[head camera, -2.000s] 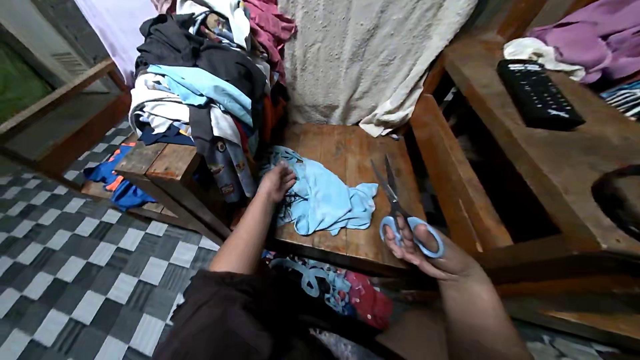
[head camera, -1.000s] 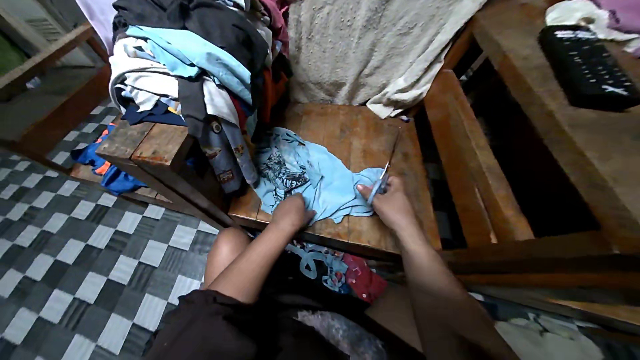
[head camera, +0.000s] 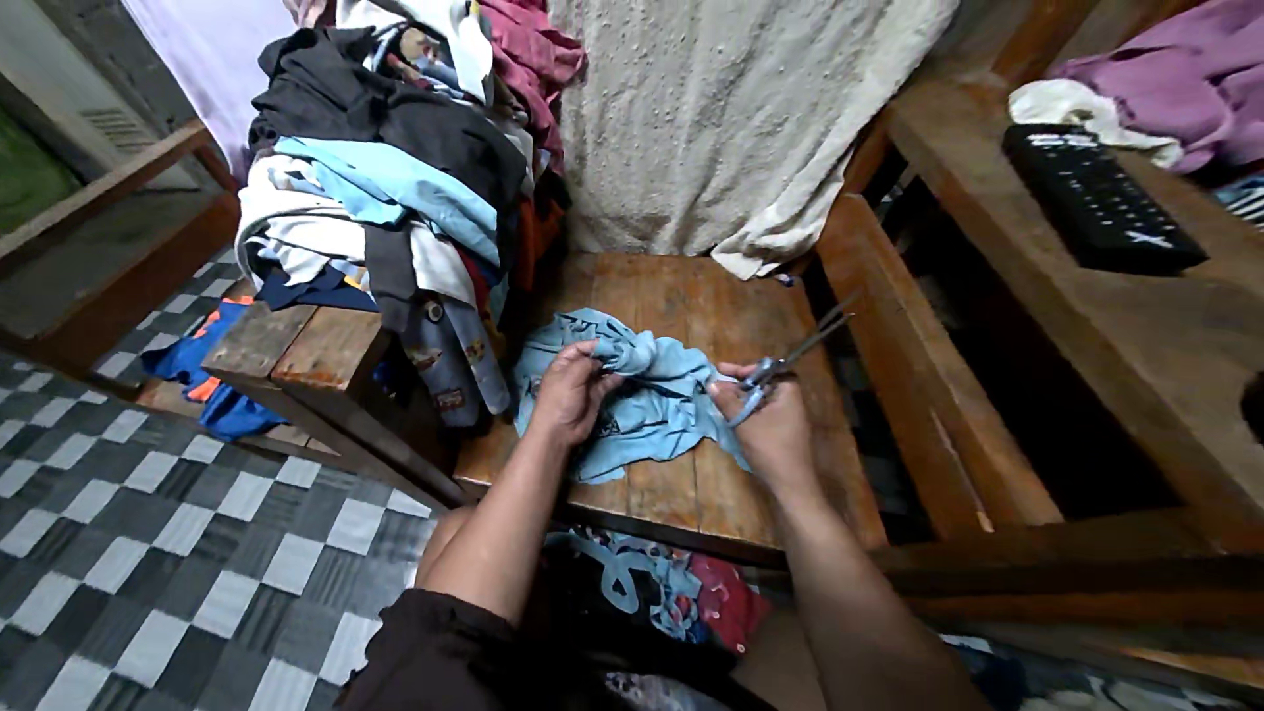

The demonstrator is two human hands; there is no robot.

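Note:
A crumpled light-blue cloth (head camera: 652, 425) with a dark print lies on the wooden bench seat (head camera: 691, 296). My left hand (head camera: 573, 390) pinches a gathered fold near the cloth's middle. At the cloth's right end is my right hand (head camera: 765, 415), holding a pair of scissors (head camera: 780, 367) by the light-blue handles, with the blades pointing up and to the right, away from the cloth. The fingertips of my right hand also touch the cloth's edge.
Clothes are piled high (head camera: 395, 178) on the left. A beige cover (head camera: 691, 118) hangs over the backrest. A black remote control (head camera: 1096, 197) rests on the wooden surface at right. Printed fabrics (head camera: 642, 583) lie below the seat's front edge; blue and orange clothing (head camera: 222, 385) sits lower left.
The cloth, spread flatter one second ago, is now bunched up. My left hand has moved up from its near edge onto a fold. The scissors remain in my right hand.

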